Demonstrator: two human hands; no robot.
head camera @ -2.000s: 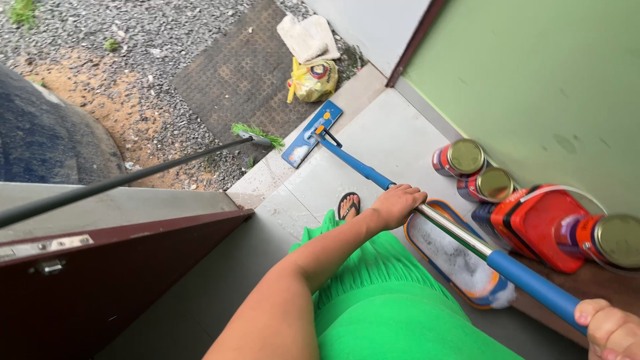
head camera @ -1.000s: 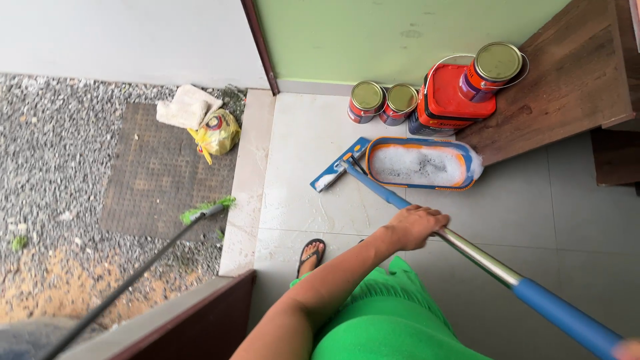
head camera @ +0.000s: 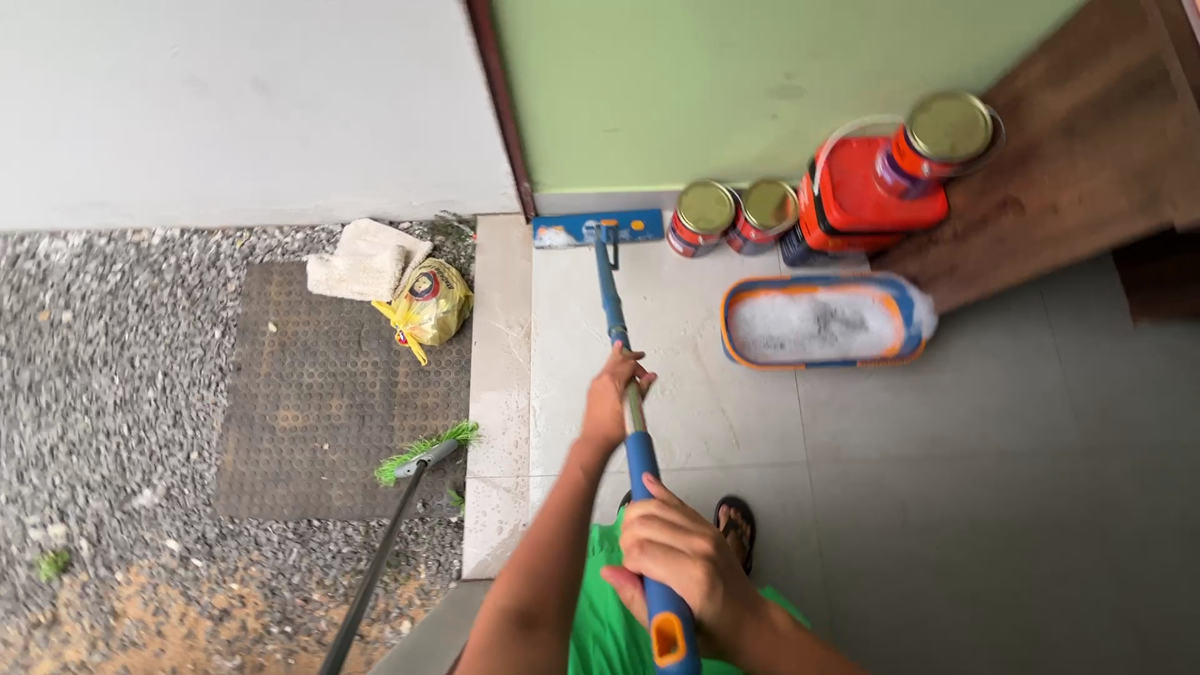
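Note:
Both hands are on one long flat mop. My left hand is closed round the metal part of the mop's pole, and my right hand grips the blue handle near its end. The blue mop head, with some foam on it, lies flat on the light floor tiles along the foot of the green wall. To the right of the pole sits a blue and orange mop bucket filled with white suds. The tiles near the doorway look wet.
Paint cans and a red bucket with a can on top line the wall. Wooden boards lean at right. Outside are a rubber mat, a cloth, a yellow plastic bag and a green-bristled broom on gravel.
The mop head has moved from beside the bucket to the wall's foot, left of the paint cans. My right hand, at the frame's edge before, now shows fully. The view has shifted.

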